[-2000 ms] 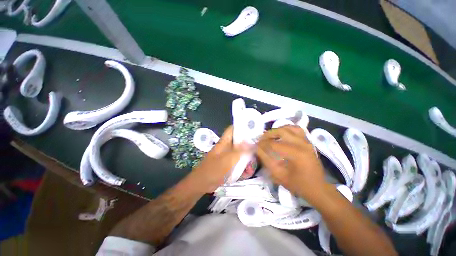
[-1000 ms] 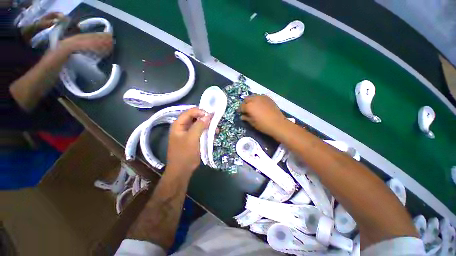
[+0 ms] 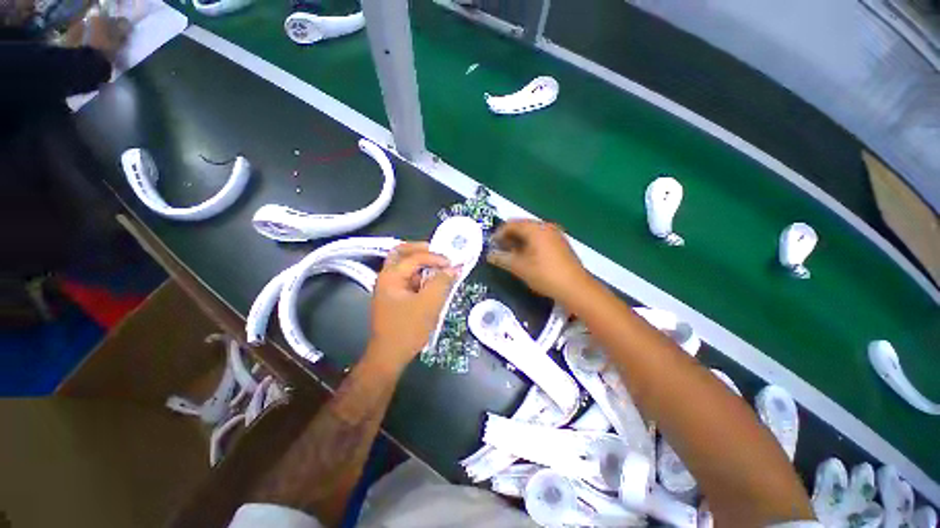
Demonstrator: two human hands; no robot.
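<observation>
My left hand (image 3: 405, 306) holds a white curved housing (image 3: 458, 241), its round end up and its tail pointing down toward me. The housing lies over the middle of a loose heap of small green circuit boards (image 3: 450, 343). My right hand (image 3: 533, 258) is just right of the housing's round end, near the upper part of the heap. Its fingertips are bent and close together; I cannot tell if they hold a board. A pile of white housings (image 3: 538, 443) lies in front of me at the right.
Large C-shaped housings (image 3: 330, 224) lie on the dark bench at left. Housings (image 3: 664, 201) are spaced on the green belt (image 3: 608, 144). A grey post (image 3: 396, 83) stands at the bench edge. An open cardboard box (image 3: 103, 433) is below left. Another person's hand (image 3: 105, 35) shows at top left.
My left hand still holds the housing, now tilted and nearer my right hand. My right hand has drawn back slightly from the boards. The other person's arm has moved away from the C-shaped housings.
</observation>
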